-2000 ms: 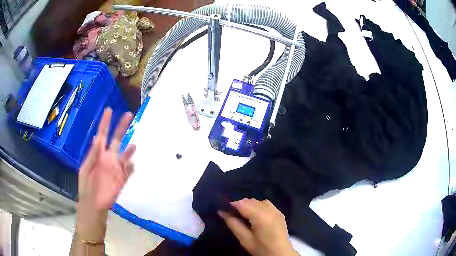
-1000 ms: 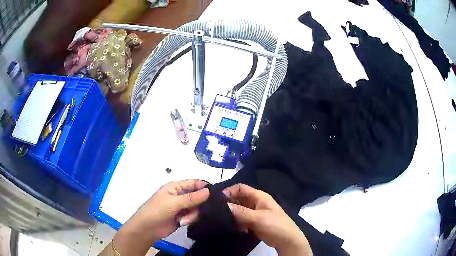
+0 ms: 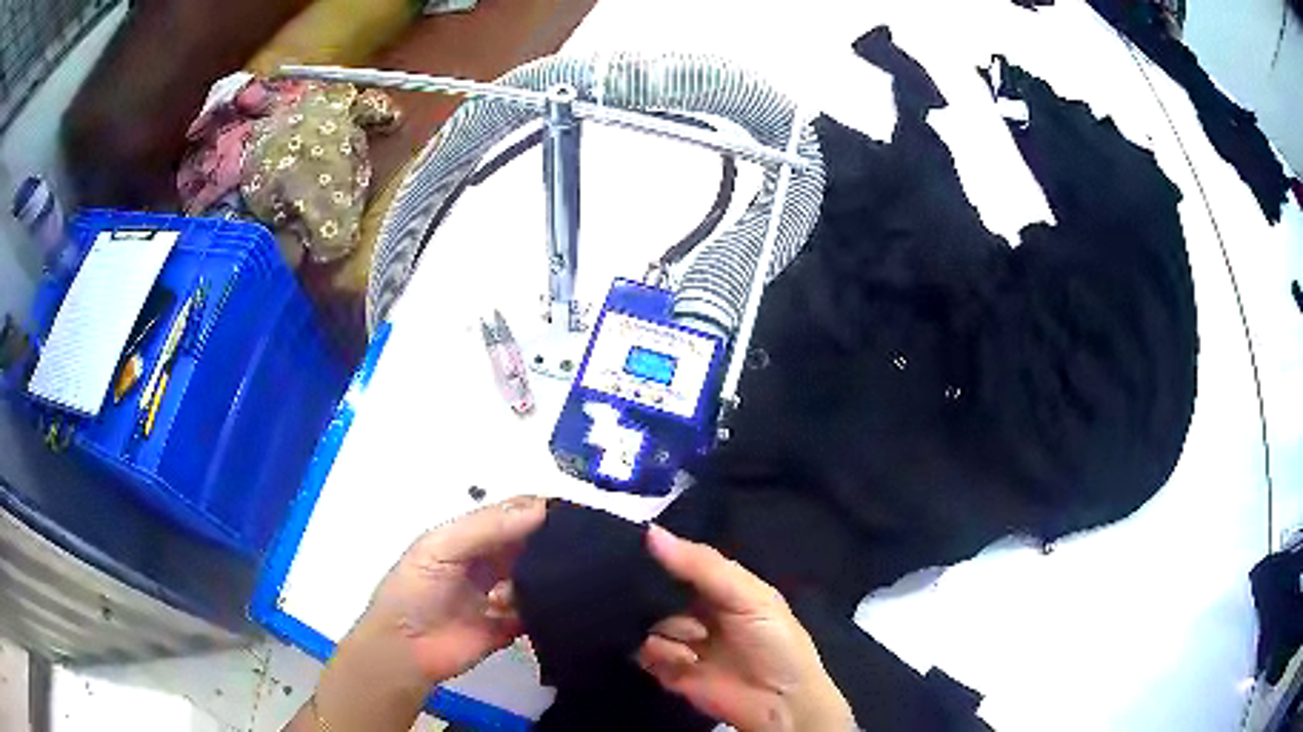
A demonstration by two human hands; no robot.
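A large black garment [image 3: 1000, 358] lies spread on the white table right of the trimmer, with two small pale rings on it. My left hand [image 3: 460, 589] and my right hand [image 3: 736, 629] hold a narrow end of the garment between them, raised near the table's front edge. Thumbs and fingertips grip its two sides, and the cloth shows flat between them. The blue-purple thread-trimming machine [image 3: 639, 386] with a lit display stands just beyond my hands, not touching them. Loose thread ends cannot be made out.
Pink-handled thread snips [image 3: 507, 366] lie left of the silver stand [image 3: 563, 215]. A thin rod crosses the stand. A ribbed hose [image 3: 672, 79] loops behind. A small dark scrap [image 3: 477, 492] lies on the table. A blue crate [image 3: 236, 386] with a clipboard [image 3: 103, 322] stands left; floral cloth [image 3: 317, 179] lies behind.
My left hand has come down from over the crate side and taken hold of the garment end beside my right hand. Since one second ago, the held cloth has been spread flatter between my hands.
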